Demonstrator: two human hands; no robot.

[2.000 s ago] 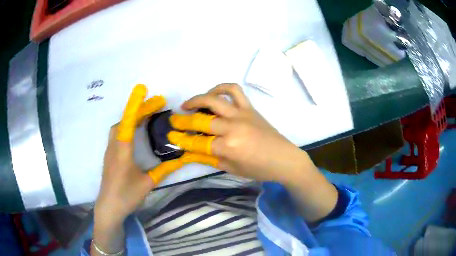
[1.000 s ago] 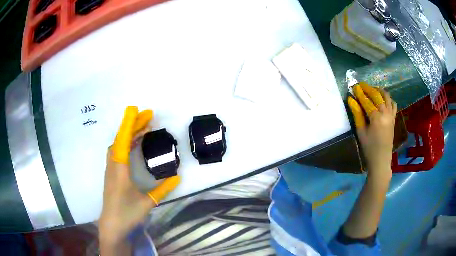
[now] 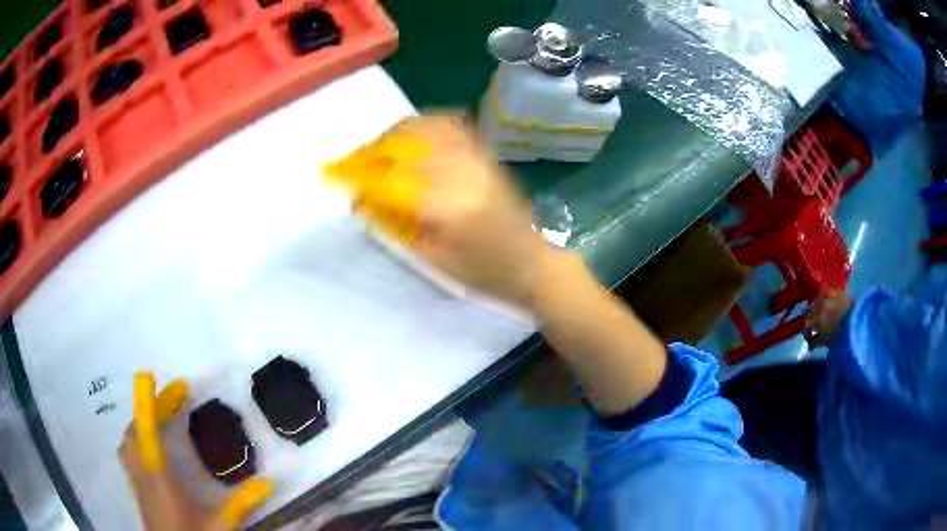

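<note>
Two black smartwatches lie screen up at the mat's lower left: a left watch [image 3: 220,441] and a right watch [image 3: 289,399]. My left hand [image 3: 187,467], with yellow-orange finger cots, is cut off by the bottom edge. Its fingers and thumb are spread around the left watch, with the thumb at its lower end. My right hand [image 3: 436,197] is blurred, over the right part of the white foam mat [image 3: 270,290]. A white edge, seemingly a pad or cloth [image 3: 441,278], shows below it. Its fingertips are too blurred to tell a grip.
A salmon foam tray [image 3: 223,75] holds black watches at upper left. Silver-topped dispenser bottles [image 3: 556,109] stand beyond my right hand. A small shiny clear piece [image 3: 552,220] and crinkled plastic [image 3: 711,99] lie on the green bench. Another person's blue sleeve [image 3: 893,363] and red stools [image 3: 794,244] are at right.
My right hand has moved from the bench beside the mat back over the mat's white pieces. The view has swung right and up. My left hand stays around the left watch.
</note>
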